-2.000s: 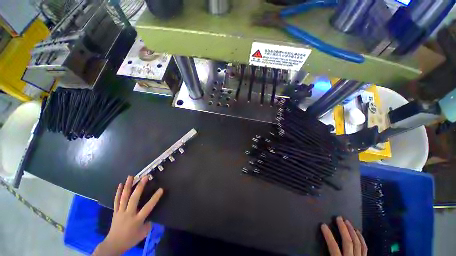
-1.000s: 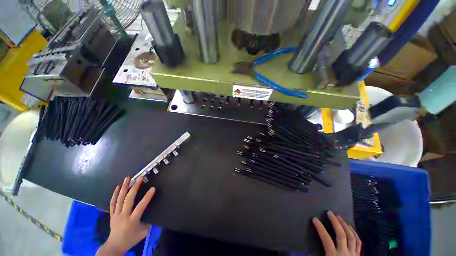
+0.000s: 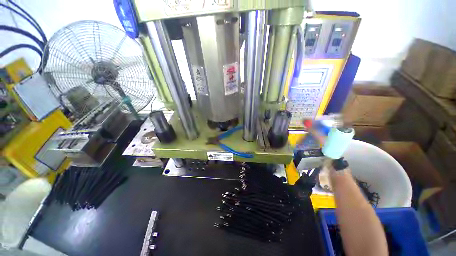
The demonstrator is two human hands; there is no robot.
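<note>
My right forearm reaches up at the right; my right hand [image 3: 315,138] is blurred and partly hidden beside a pale cyan cylinder [image 3: 338,142], so its grip cannot be told. A blurred red and blue shape is next to it. My left hand is out of the picture. The silver loading bar [image 3: 150,234] with small metal pieces on one edge lies on the dark table, cut off by the lower edge. Black tubes [image 3: 260,207] with shiny tips lie in a loose pile right of centre.
The green press platen [image 3: 185,150] with blue-handled pliers [image 3: 232,145] stands behind the table. A black bundle [image 3: 87,187] lies left, near steel mould blocks [image 3: 92,145]. A blue bin [image 3: 400,225] and white tub [image 3: 390,170] are right. A fan [image 3: 102,72] and cardboard boxes [image 3: 370,107] stand behind.
The view has tilted up, showing the press columns and control box. My right hand has left the table edge and moved up and forward. My left hand has gone out of view.
</note>
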